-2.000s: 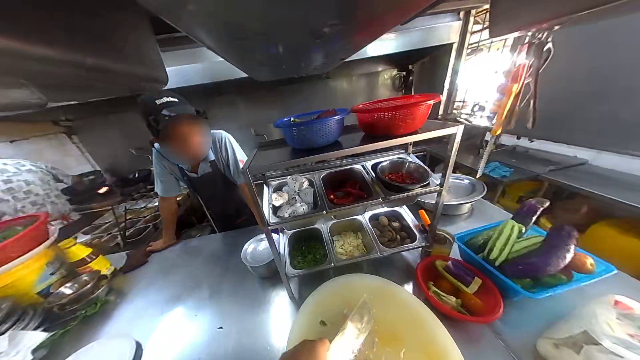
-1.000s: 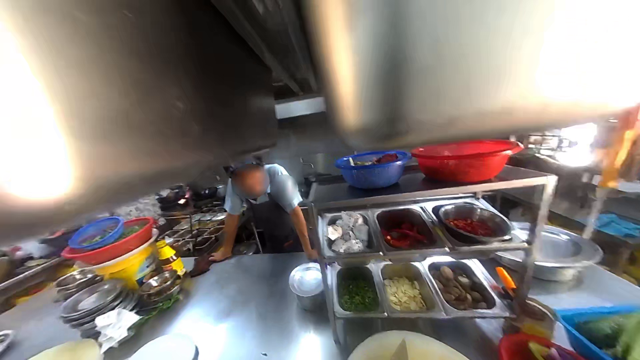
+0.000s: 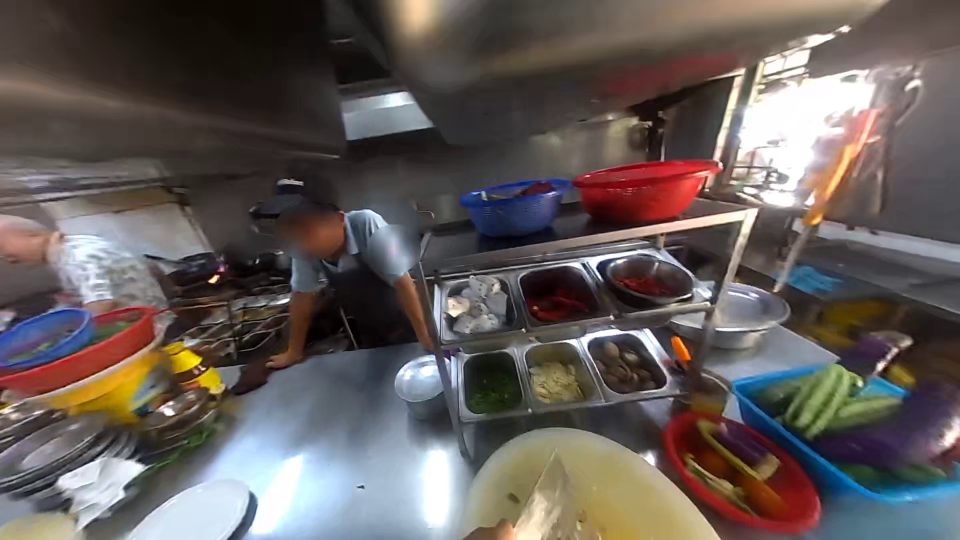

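At the bottom edge, a small part of what looks like my right hand (image 3: 491,532) shows against the lower left side of a broad metal knife blade (image 3: 546,501); the handle is hidden. The blade lies over a round, pale cutting board (image 3: 622,476) with small food scraps on it. My left hand is out of view. Right of the board, a red basket (image 3: 802,502) holds cut eggplant and orange-coloured vegetables. Beyond the board, a metal rack (image 3: 720,307) carries pans of chopped greens (image 3: 493,384), sliced garlic-like pieces (image 3: 555,381), brown pieces (image 3: 624,366) and red chillies (image 3: 559,304).
A person in an apron (image 3: 367,281) leans on the steel counter (image 3: 330,427); another person (image 3: 109,270) stands far left. A lidded metal pot (image 3: 421,384) is beside the rack. A white plate (image 3: 196,514) lies front left, a blue vegetable tray (image 3: 780,442) right. A metal hood hangs overhead.
The view has swung about and back. The leaning person's head is lower than two seconds ago, and both arms now reach the counter. The blade remains over the board.
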